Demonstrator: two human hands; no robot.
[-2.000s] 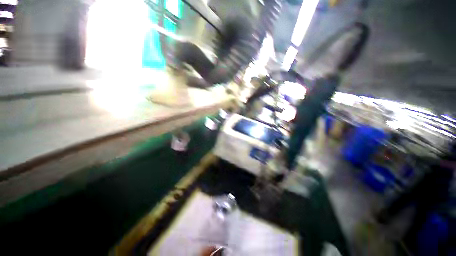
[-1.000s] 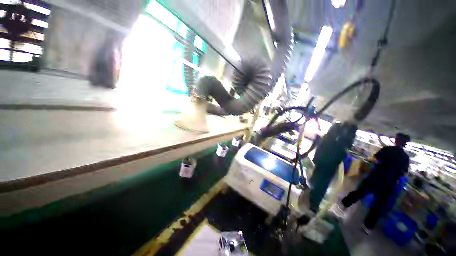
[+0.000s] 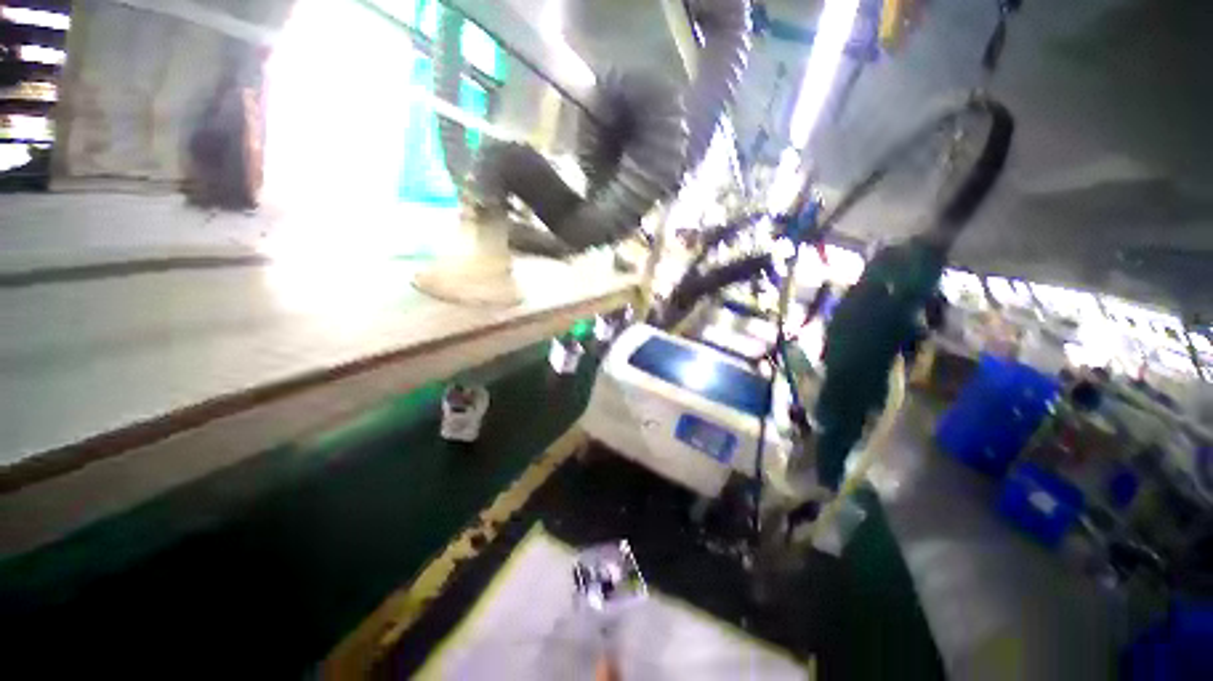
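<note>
A small clear or white housing (image 3: 609, 575) with dark parts inside stands at the far edge of the white work mat (image 3: 539, 619). A small skin-coloured patch, perhaps a fingertip, shows below it at the bottom edge; I cannot tell which hand it is or whether it touches the housing. No other part of my hands shows. The dark green screwdriver (image 3: 871, 359) hangs tilted, nose-down, right of the white screw feeder (image 3: 665, 419), with no hand on it. Its nozzle area is blurred.
A dark green conveyor belt (image 3: 266, 545) on the left carries white housings (image 3: 463, 412). A pale shelf (image 3: 160, 346) runs above it, with a ribbed duct (image 3: 572, 206) and cream funnel (image 3: 472, 273). A pale tube curves beside the screwdriver. Blue bins (image 3: 998, 412) stand at right.
The view has shifted, so the feeder and screwdriver sit differently in the picture and more of the mat shows. The person at right a second ago is out of view. The skin-coloured patch shows again.
</note>
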